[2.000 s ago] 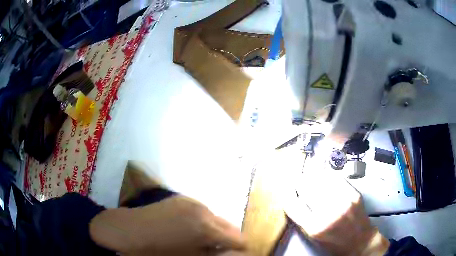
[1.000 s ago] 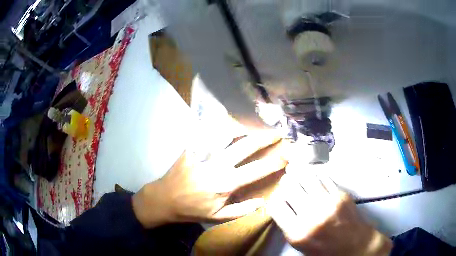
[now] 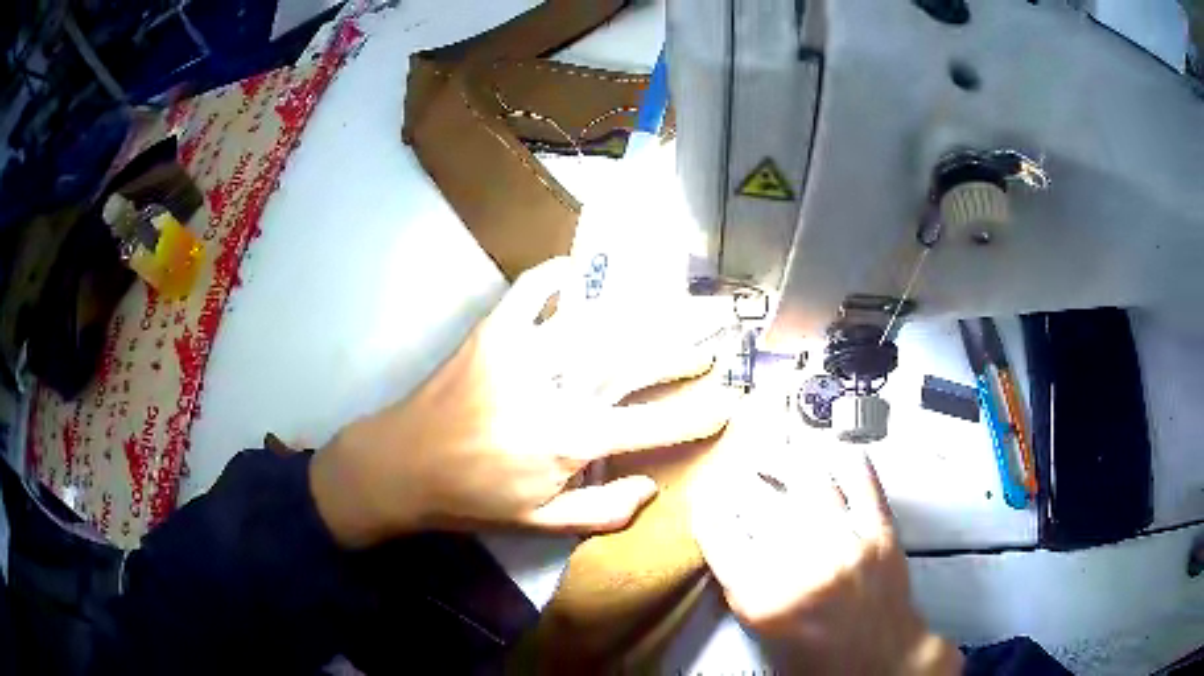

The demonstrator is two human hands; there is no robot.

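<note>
My left hand (image 3: 515, 423) lies spread flat, fingers apart, on a tan-brown leather piece (image 3: 634, 571) left of the presser foot. My right hand (image 3: 825, 561) rests at the piece's right edge, below the foot, its fingers bright under the lamp; whether it grips the edge cannot be told. The presser foot (image 3: 750, 359) stands just beyond the fingertips. The leather near the foot is washed out by glare. The white sewing machine head (image 3: 858, 145) rises at upper right, with a ribbed pale knob (image 3: 974, 205) and a fine thread running down from it.
Another brown leather piece (image 3: 495, 198) with pale stitch lines lies behind my left hand. A blue tube (image 3: 652, 99) stands beside the head. At right lie blue snips (image 3: 1006, 442), an orange stick (image 3: 1017, 416) and a black pad (image 3: 1093, 423). A yellow-liquid bottle (image 3: 169, 254) stands on red-printed wrapping (image 3: 198, 357) at left.
My left hand has come from the lower left onto the leather by the foot. My right hand stays near the foot. The view has shifted, and the stitched leather behind shows fully again.
</note>
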